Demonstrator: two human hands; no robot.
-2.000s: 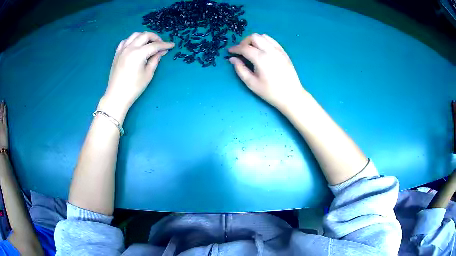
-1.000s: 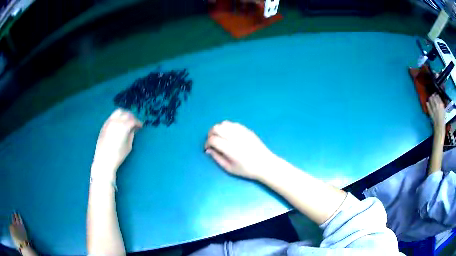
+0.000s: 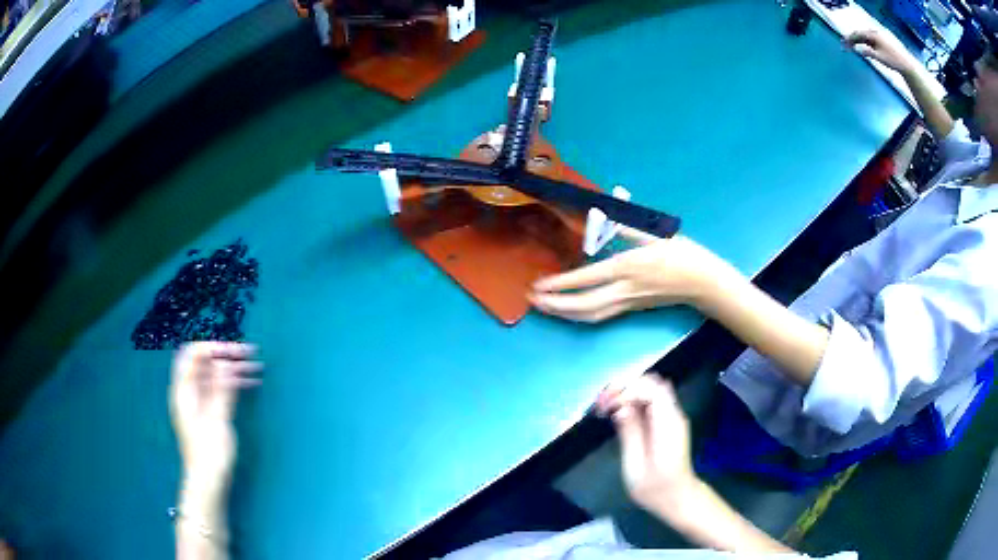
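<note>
My left hand (image 3: 208, 394) is blurred, fingers bent, at the near edge of the pile of small black parts (image 3: 202, 295). My right hand (image 3: 653, 443) is at the table's near edge, fingers curled together. Whether either hand holds a small part cannot be told. A three-armed black assembly (image 3: 432, 167) lies on a reddish-brown fixture board (image 3: 498, 273) with an orange round disc at its hub. White holders (image 3: 391, 193) stand at the arms. Neither of my hands touches the fixture.
Another person's hand (image 3: 613, 287) touches the fixture's near right corner. That person sits to the right in a light grey top. Another reddish-brown fixture (image 3: 405, 68) stands beyond the table's far side. A further hand (image 3: 884, 49) is at the upper right.
The view has swung right. The fixture with the black assembly and the neighbour's hand on it has come into the middle. My right hand has moved to the near edge; my left stays by the pile.
</note>
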